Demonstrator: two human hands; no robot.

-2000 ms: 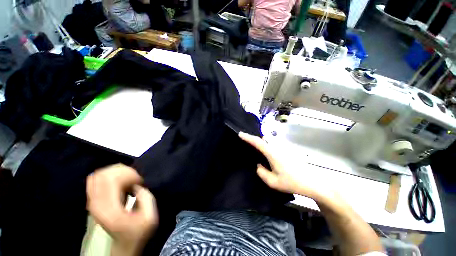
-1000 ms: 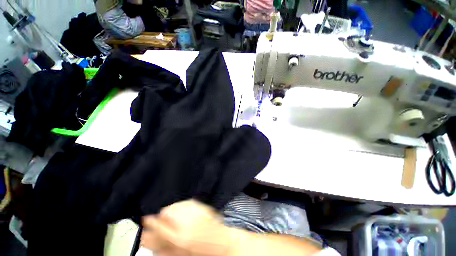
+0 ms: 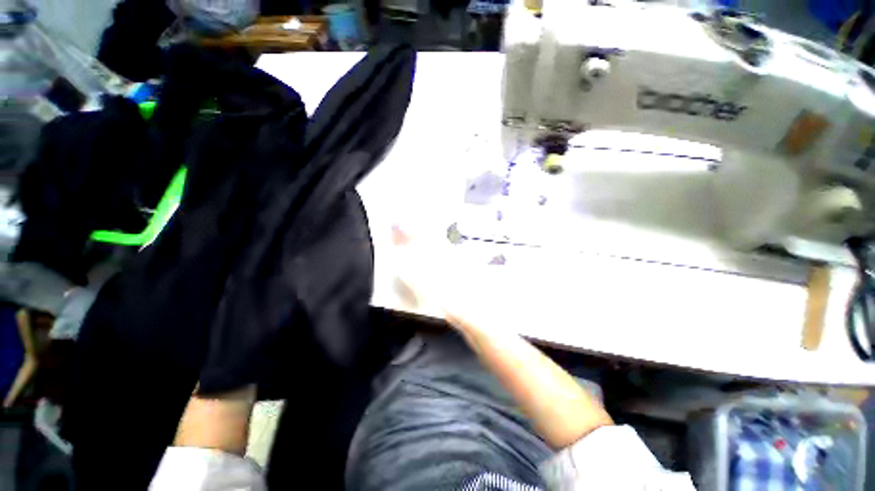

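Note:
The black garment point(image 3: 288, 259) hangs in folds over the table's left part and down its front edge to the left of my lap. One long part of it points up towards the back. My left forearm reaches up under the garment, and the cloth hides my left hand. My right hand point(image 3: 414, 278) is blurred over the white table front, just right of the garment, with fingers apart and nothing seen in it. The white brother sewing machine point(image 3: 662, 105) stands to the right; no cloth lies under its needle area.
A green-rimmed basket point(image 3: 163, 216) with dark cloth is at the left. A tan strip point(image 3: 816, 307) and black-handled scissors point(image 3: 863, 312) lie at the table's right end. A bin point(image 3: 705, 451) with blue-and-white checked cloth sits low at the right. A wooden bench point(image 3: 264, 35) is behind.
The garment has moved left, away from the needle area, baring more tabletop. My right hand has left the lower front of the garment and is over the table. My left forearm has come into view.

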